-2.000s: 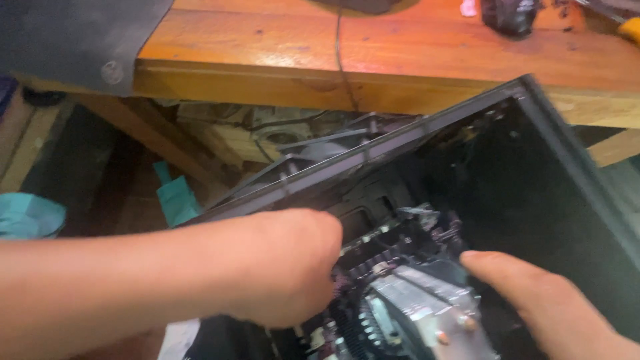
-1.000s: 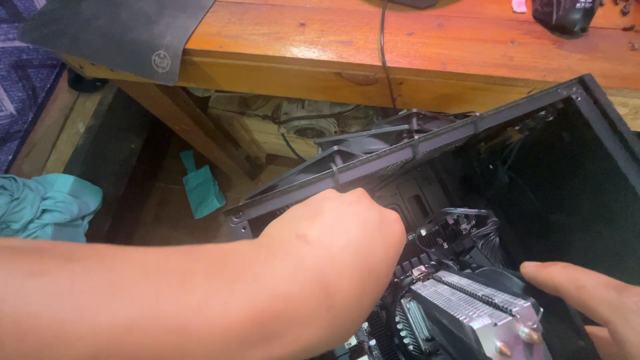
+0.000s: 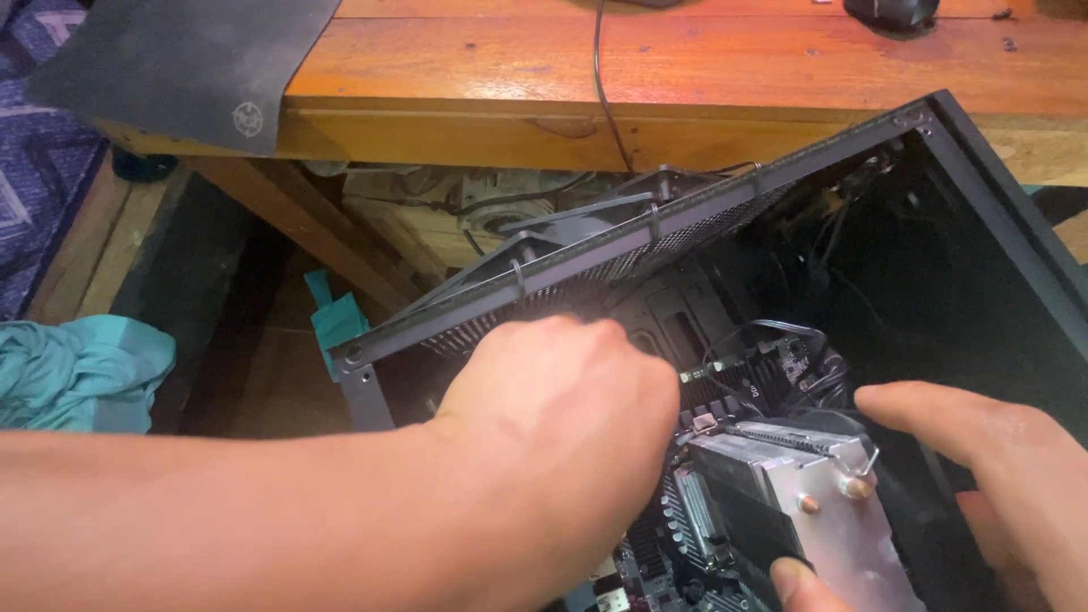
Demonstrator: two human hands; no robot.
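An opened black computer case (image 3: pixel 586 248) lies tilted below the bench, its motherboard (image 3: pixel 646 552) showing. On the board stands a metal CPU cooler (image 3: pixel 837 518) with copper pipe ends. My left hand (image 3: pixel 565 425) reaches into the case left of the cooler, knuckles up; its fingertips are hidden, so whether it holds anything cannot be told. My right hand (image 3: pixel 994 450) is at the cooler's right side, index finger extended toward its upper corner and thumb at its lower edge, fingers apart. Thin black cables (image 3: pixel 820 340) run behind the cooler.
A wooden bench (image 3: pixel 476 64) spans the top, with a black mat (image 3: pixel 183 64) over its left edge and a dark cable (image 3: pixel 600 76) hanging down. Turquoise cloth (image 3: pixel 85 374) lies at the left. Fans (image 3: pixel 595 217) are strapped to the case's outer side, close to the bench.
The case and cooler show more fully than two seconds ago as the view has shifted. My right thumb now shows at the cooler's lower edge. My left hand remains inside the case.
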